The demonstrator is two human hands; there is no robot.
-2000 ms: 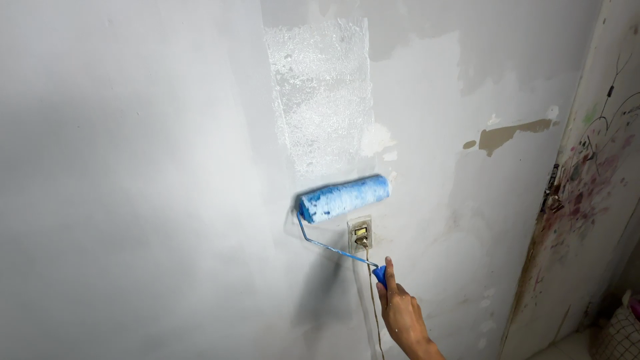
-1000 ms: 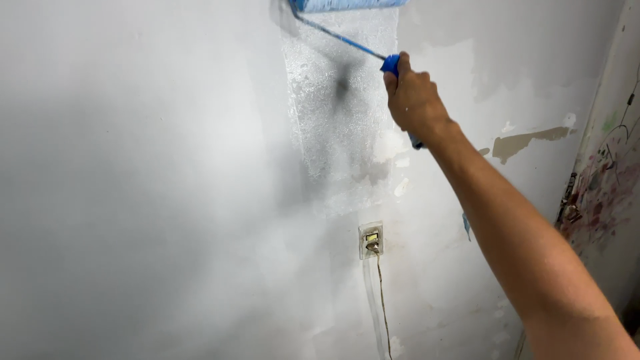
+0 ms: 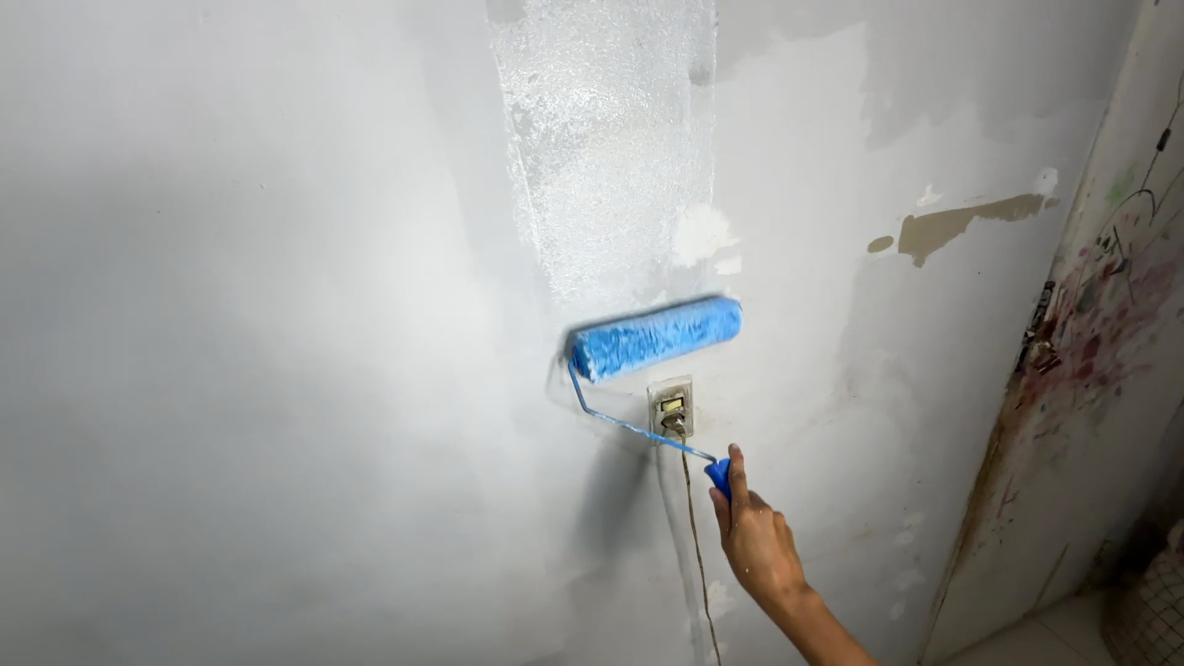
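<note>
My right hand [image 3: 758,541] grips the blue handle of a paint roller [image 3: 657,338], with one finger laid along the handle's top. The roller's blue sleeve, streaked with white, lies against the grey wall [image 3: 324,370], tilted slightly up to the right. Above the sleeve runs a vertical band of wet, shiny paint [image 3: 606,148]. Just below it is a stained wall outlet [image 3: 672,407] with a plug in it, and the roller's wire frame crosses in front of the outlet's lower part. My left hand is out of view.
A thin cord [image 3: 696,536] hangs from the outlet down the wall. A bare brown patch [image 3: 962,225] marks the wall at the right. Beyond the wall's edge stands a paint-splattered surface [image 3: 1091,342], with a wire-mesh basket [image 3: 1147,592] at the lower right corner.
Since one second ago, my right hand and the roller have come down the wall from the top of the band to just above the outlet. The grip stayed closed on the handle.
</note>
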